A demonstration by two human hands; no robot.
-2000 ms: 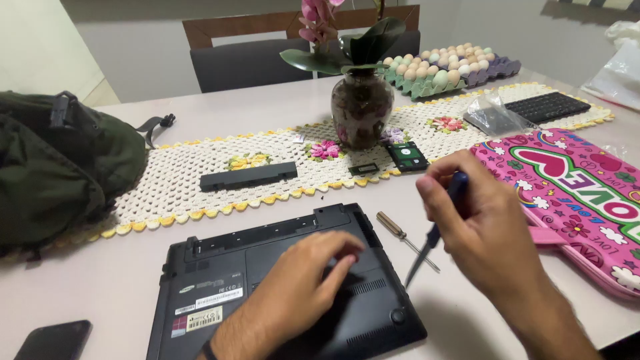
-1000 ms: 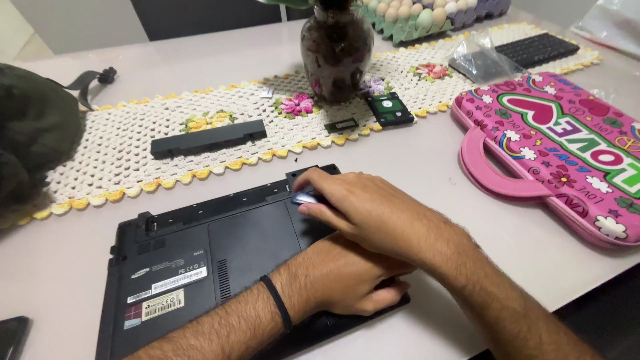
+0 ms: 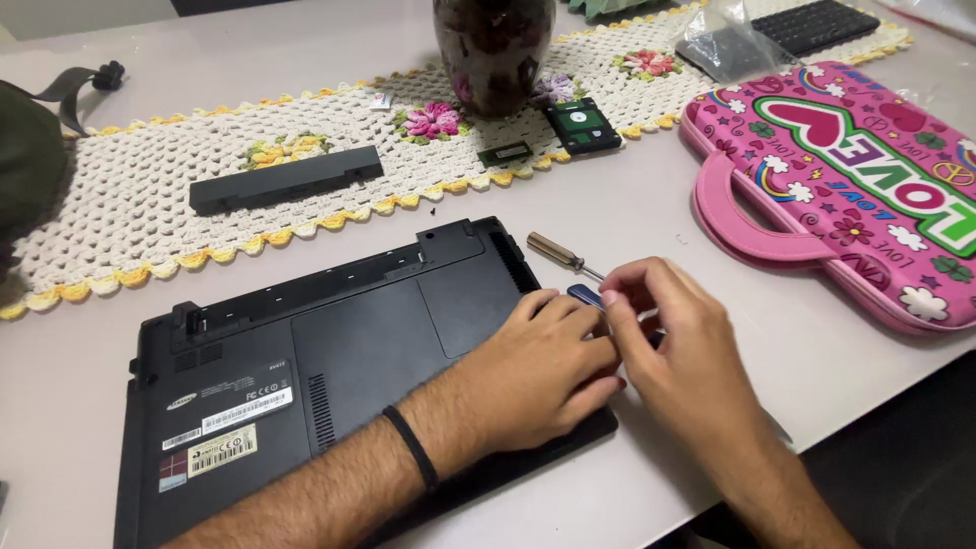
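Observation:
A Samsung laptop (image 3: 366,328) lies underside up, its battery bay bare. My left hand (image 3: 549,358), below a black wristband, rests over its right edge with curled fingers that meet those of my right hand. My right hand (image 3: 663,335) is just off that edge, thumb and forefinger bent close together; whether either hand holds anything is hidden. The end of a blue handle (image 3: 585,295) shows beside the fingers. Just behind it lies a brown-handled screwdriver (image 3: 555,250). The laptop battery (image 3: 286,181) sits on the crochet runner, left of a memory module (image 3: 505,153) and a hard drive (image 3: 583,124).
A dark vase (image 3: 494,53) stands on the crochet runner (image 3: 137,191). At right is a pink laptop bag (image 3: 846,191), its handle towards the laptop. Behind it lie a keyboard (image 3: 816,27) and a clear plastic bag (image 3: 724,42). A tiny dark screw (image 3: 433,211) lies behind the laptop.
My right hand has moved from over the laptop's rear part to beside its right edge. The blue-handled tool, raised in my right hand at first, is now low by the fingers. The view has shifted.

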